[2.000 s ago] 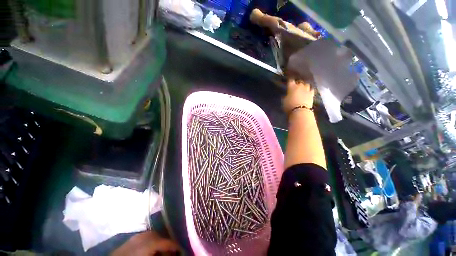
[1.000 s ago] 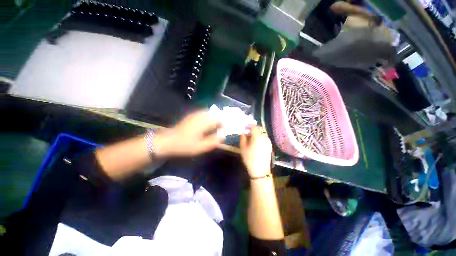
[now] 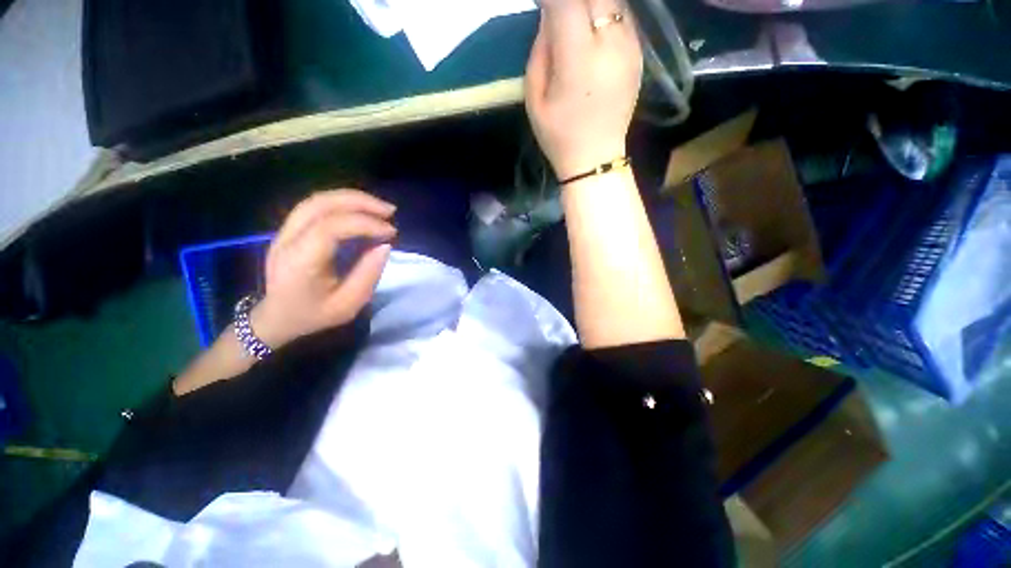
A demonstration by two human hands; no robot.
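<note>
My left hand (image 3: 322, 261) is off the bench above my lap, fingers curled and apart from the thumb, with nothing seen in it. My right hand (image 3: 584, 89) reaches over the bench's yellowish front edge (image 3: 399, 114). Its fingertips are cut off by the top of the picture, so whether it holds anything is hidden. The crumpled white cloth (image 3: 443, 28) lies on the bench just left of my right hand, partly cut off at the top. A sliver of the pink basket (image 3: 800, 4) shows at the top right.
The black tray (image 3: 166, 72) and white board (image 3: 39, 122) lie at the left. A pale hose (image 3: 673, 67) loops beside my right hand. Below the bench are a blue crate (image 3: 222, 283) at left, open cardboard boxes (image 3: 793, 427) and blue crates (image 3: 887, 294) at right.
The view has tipped down towards my lap. My hands, together at the white cloth a second ago, are now apart; the left has drawn back from it, and the cloth lies on the bench.
</note>
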